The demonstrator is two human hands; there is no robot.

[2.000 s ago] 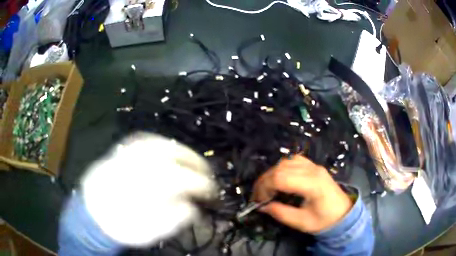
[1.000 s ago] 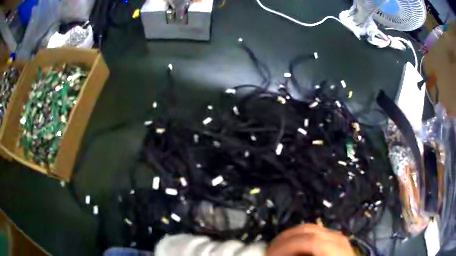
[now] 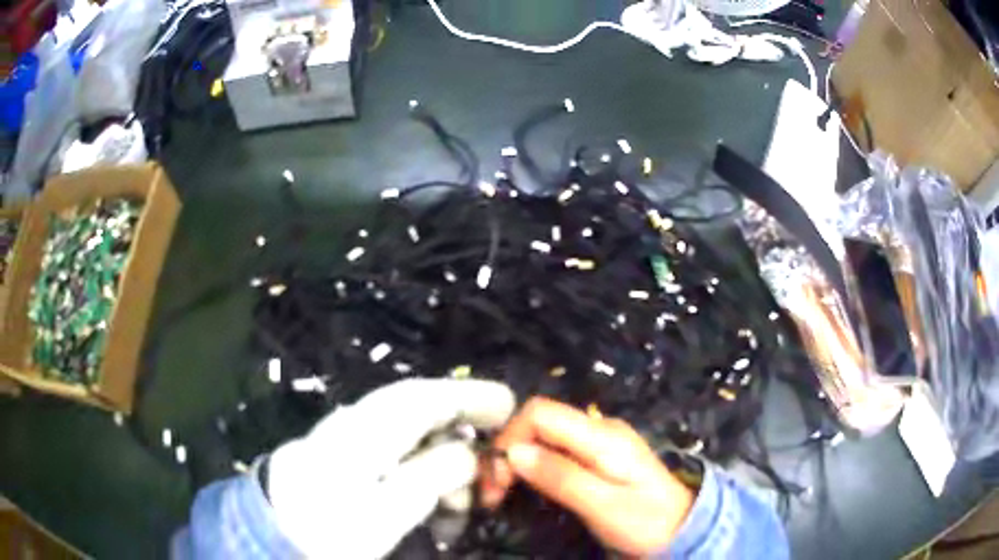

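Observation:
A large tangled heap of black cables (image 3: 438, 273) with small white-silver and yellowish metal ends lies in the middle. My left hand (image 3: 389, 459), in a whitish glove, and my bare right hand (image 3: 586, 465) meet at the heap's near side. The fingertips of both hands are pinched together around something small and dark, likely a cable end; it is blurred and mostly hidden by the fingers. A small green board (image 3: 662, 271) lies in the heap at right.
An open cardboard box (image 3: 161, 235) of green and silver pieces stands at left. A grey metal fixture (image 3: 294, 93) is back left. Bagged copper-orange wires (image 3: 816, 317), a black strap (image 3: 778, 197) and a dark flat rectangle (image 3: 880, 295) lie at right. A white cord (image 3: 526, 44) crosses the back.
Both hands were low at the picture's edge a second ago and now show fully, fingertips together. Two seconds ago they were apart, the right holding a thin piece. The camera view has shifted.

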